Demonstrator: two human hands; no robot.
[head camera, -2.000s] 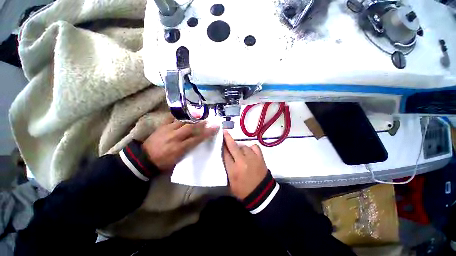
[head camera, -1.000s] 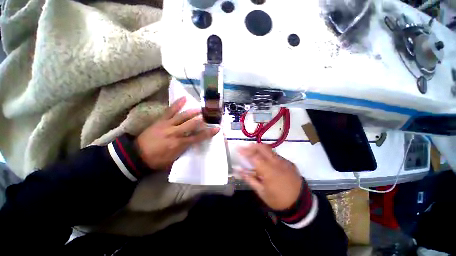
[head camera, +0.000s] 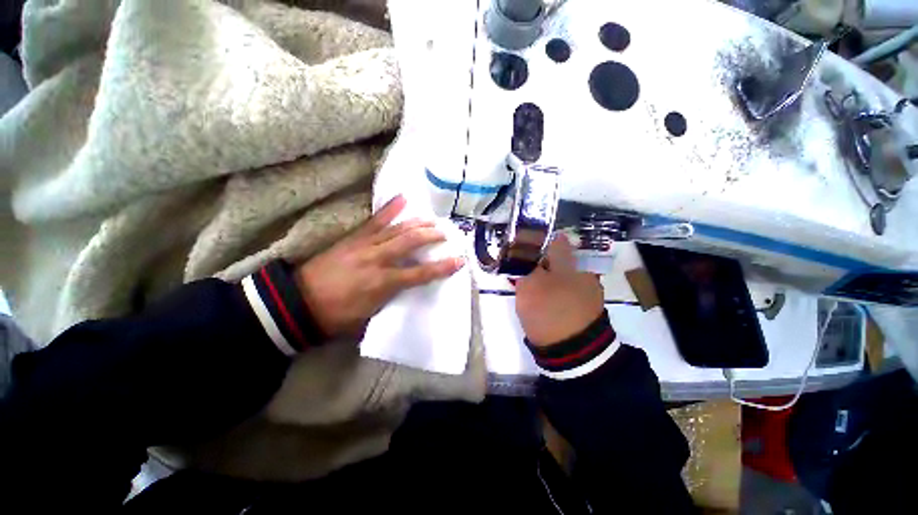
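The smooth white fabric piece (head camera: 423, 332) lies in front of and left of the needle area, over the beige fleece (head camera: 191, 111). My left hand (head camera: 370, 270) rests flat on it, fingers spread towards the needle. The white sewing machine head (head camera: 644, 161) is above, with a shiny upright guard (head camera: 533, 216) at its front. My right hand (head camera: 564, 297) is right of the needle, fingers bent and reaching behind the guard. The fingertips are partly hidden, so its grip cannot be told. Only a trace of red shows beside it.
A black phone (head camera: 705, 307) with a white cable lies on the table at right, beside a small tan strip (head camera: 641, 289). A cardboard box (head camera: 713, 453) stands below right. Fleece is heaped across the left side.
My right hand moved from the fabric's right edge to the guard, over where the red-handled snips lay. My left hand stays on the fabric. The view has shifted, placing the machine further right.
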